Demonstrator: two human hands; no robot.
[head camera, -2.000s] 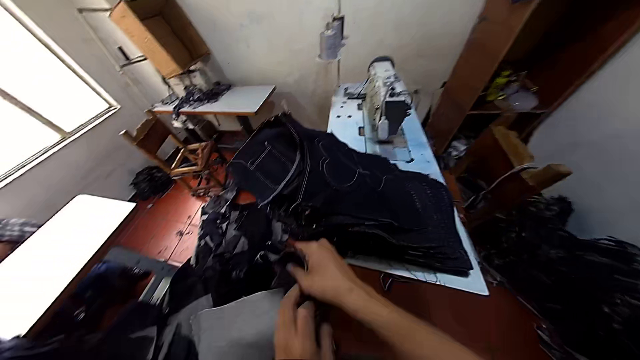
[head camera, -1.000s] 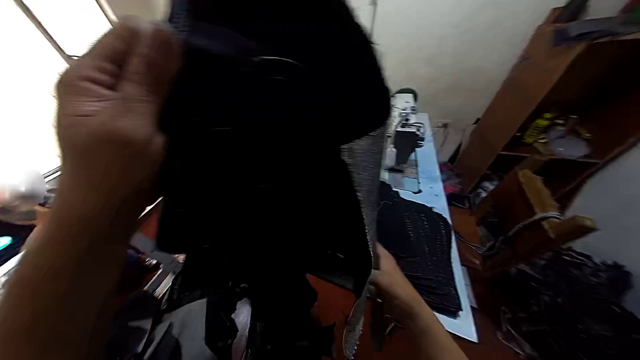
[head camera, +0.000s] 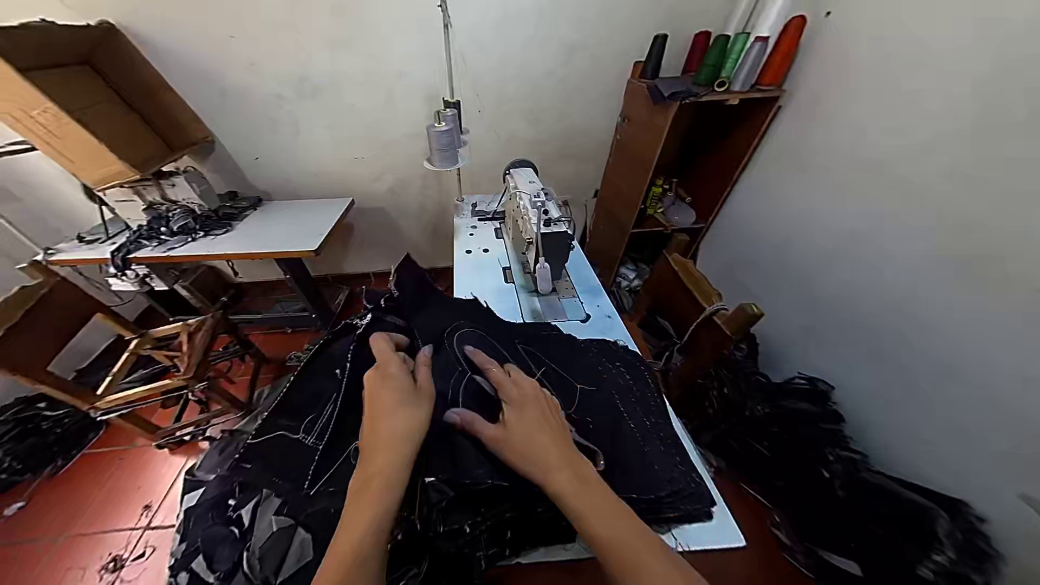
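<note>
A stack of dark denim pieces (head camera: 626, 422) with pale stitching lies on the light blue table of an industrial sewing machine (head camera: 536, 227). On the stack's left part, my left hand (head camera: 398, 382) touches a dark stitched denim piece (head camera: 325, 390) that hangs over the table's left side; whether its fingers pinch the cloth cannot be told. My right hand (head camera: 520, 406) rests on the top piece, fingers spread, beside a curved seam. A thin pale strip (head camera: 587, 448) shows by the right wrist. Fabric scraps (head camera: 260, 528) lie below at the left.
Thread cones (head camera: 443, 145) stand behind the machine. A wooden shelf (head camera: 642, 162) with more cones is at the back right, a wooden chair (head camera: 691, 309) below it. Dark cloth heaps (head camera: 845, 471) lie at right. Another sewing table (head camera: 284, 231) and a wooden stool (head camera: 179, 357) stand at left.
One second ago my left hand held dark cloth up high before the camera; now the cloth lies low and both hands are on it. The view has shifted.
</note>
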